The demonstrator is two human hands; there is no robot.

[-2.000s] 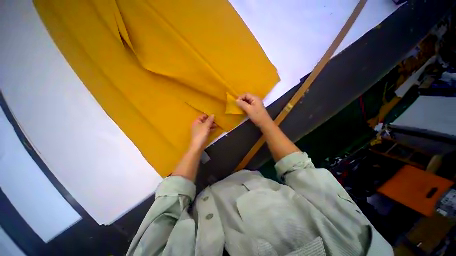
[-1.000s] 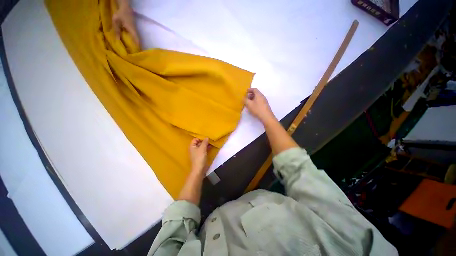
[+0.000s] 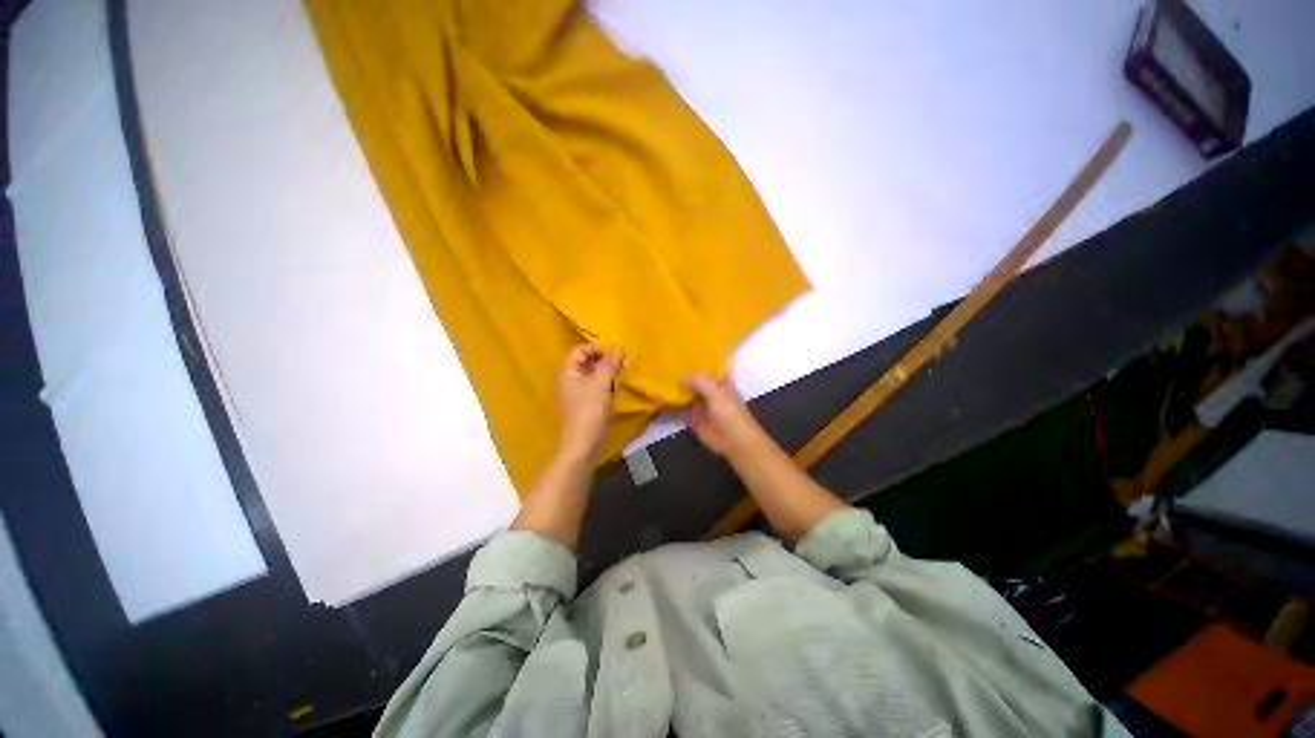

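Note:
The yellow cloth (image 3: 620, 216) lies in loose folds down the middle of the table, its near end close to the near edge. My left hand (image 3: 589, 387) pinches a folded edge of the cloth near that end. My right hand (image 3: 715, 415) pinches the cloth's near edge a little to the right. Both hands are bare. A corner of the cloth sticks out to the right over the white base layer (image 3: 851, 188).
The white sheet pile (image 3: 332, 346) lies left of the cloth, with white sheets (image 3: 130, 361) beyond a dark gap. A wooden ruler (image 3: 995, 281) slants over the near edge. A dark box (image 3: 1188, 75) sits at upper right. A small grey tab (image 3: 642, 466) is near my hands.
My right hand has moved from the cloth's right side down to its near edge. The right part now lies flatter and further right. Another person's hand on the cloth has left view.

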